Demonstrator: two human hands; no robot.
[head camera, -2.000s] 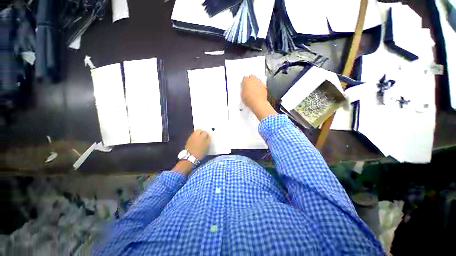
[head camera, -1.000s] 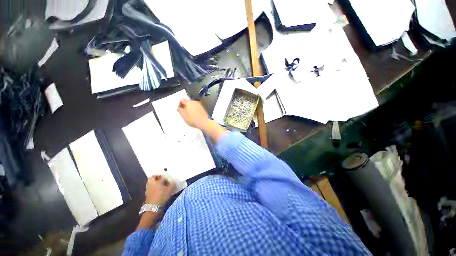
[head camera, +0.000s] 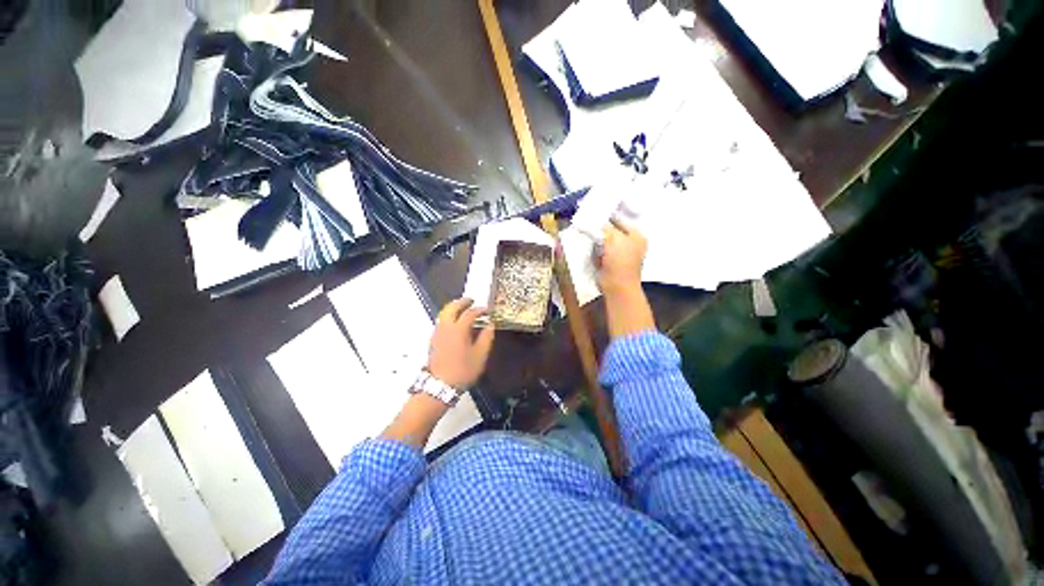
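My left hand (head camera: 460, 346), with a wristwatch, has its fingertips at the lower left edge of the open pin box (head camera: 523, 286), which is speckled grey-brown inside. I cannot tell if it grips the box or something small. My right hand (head camera: 622, 261) is right of the box, over white paper, its fingers bent at a small pale slip (head camera: 625, 213); its grip is unclear. A pair of white-topped panel stacks (head camera: 315, 383) lies left of the box, partly hidden by my left hand and arm. Another pair (head camera: 212, 469) lies farther left.
A wooden stick (head camera: 517, 103) runs lengthwise past the box's right side. Dark cut strips (head camera: 343, 149) lie over a white-topped block at back left. Large papered panels (head camera: 733, 183) lie right, a dark cloth heap (head camera: 40, 343) far left. A grey fabric roll (head camera: 882, 446) stands below the table edge.
Both hands have left the pair of panel stacks. My left hand has moved to the pin box and my right hand across to its right side. The view has shifted and turned rightward.
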